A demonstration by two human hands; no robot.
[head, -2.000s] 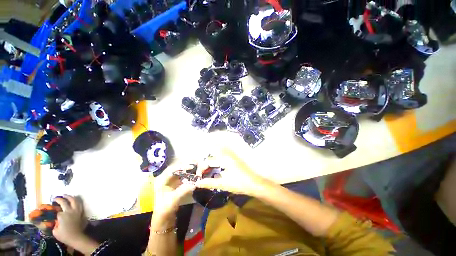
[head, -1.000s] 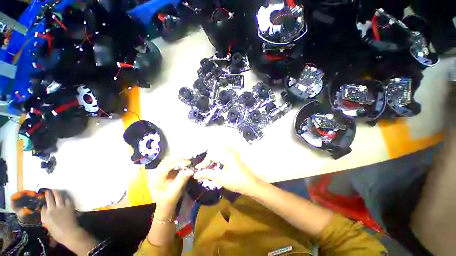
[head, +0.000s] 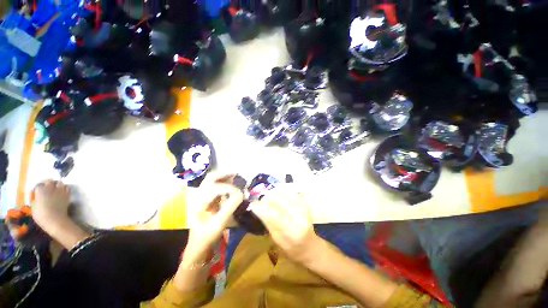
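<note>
A round black housing (head: pixel 251 221) is held between my two hands at the bench's near edge. Part of a white-silver disc (head: pixel 262 186) with a bit of red shows at its top. My left hand (head: pixel 211 212) grips the housing's left side, with a small dark part at its fingertips. My right hand (head: pixel 285 215) grips the right side. The fingers hide much of the housing. Another black housing with a notched white disc (head: pixel 195 161) lies to the left on the bench. A loose pile of small silver-and-black modules (head: pixel 300 120) lies beyond my hands.
Black housings with red wires (head: pixel 96 108) are heaped at the far left near blue bins (head: pixel 18 54). Part-finished units (head: pixel 406 168) with shiny interiors lie at the right. A neighbour's hand (head: pixel 51 204) is at the left by an orange-handled tool (head: pixel 19 219). A red stool (head: pixel 408 261) is below.
The camera view has shifted. The held housing has turned, and my right hand now wraps its right side with the back of the hand more in view. The neighbour's hand has moved off the orange tool.
</note>
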